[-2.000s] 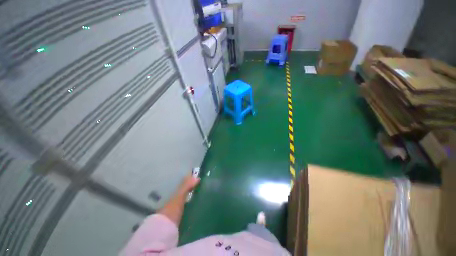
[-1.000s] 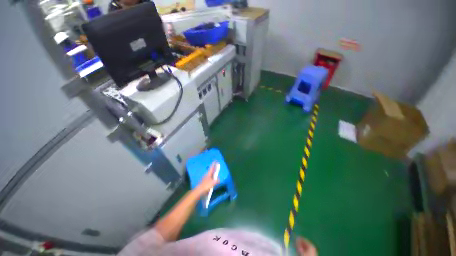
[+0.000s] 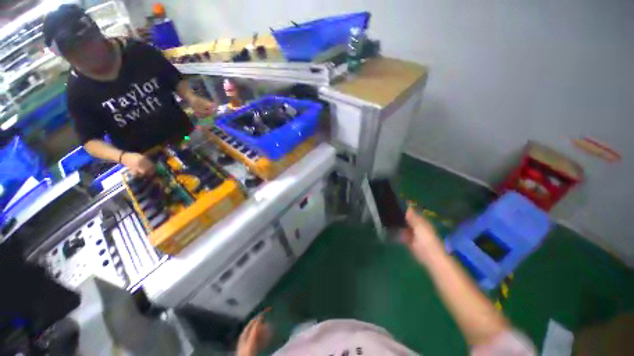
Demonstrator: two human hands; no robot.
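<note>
My right hand [image 3: 417, 233] is right of centre, arm stretched forward. It grips a flat dark rectangular object [image 3: 388, 203] with a pale edge, too blurred to name surely. My left hand [image 3: 254, 335] is low in the picture, blurred and partly cut off by the bottom edge; nothing is clearly seen in it. A yellow-orange tray [image 3: 198, 219] with dark adapters lies on the metal-railed line, left of my hands. A blue basket [image 3: 288, 142] heaped with dark adapters stands behind it, over another orange tray.
A person [image 3: 132, 97] in a dark cap and shirt stands across the line, one hand over the tray. A cabinet [image 3: 386, 80] stands at the line's end. A blue stool [image 3: 500, 236] and a red box [image 3: 546, 174] are on the right. A dark monitor back [image 3: 31, 299] is lower left.
The view has turned and moved up to the tray line. The thin white-edged object was in my left hand; a flat dark object with a pale edge is now in my right.
</note>
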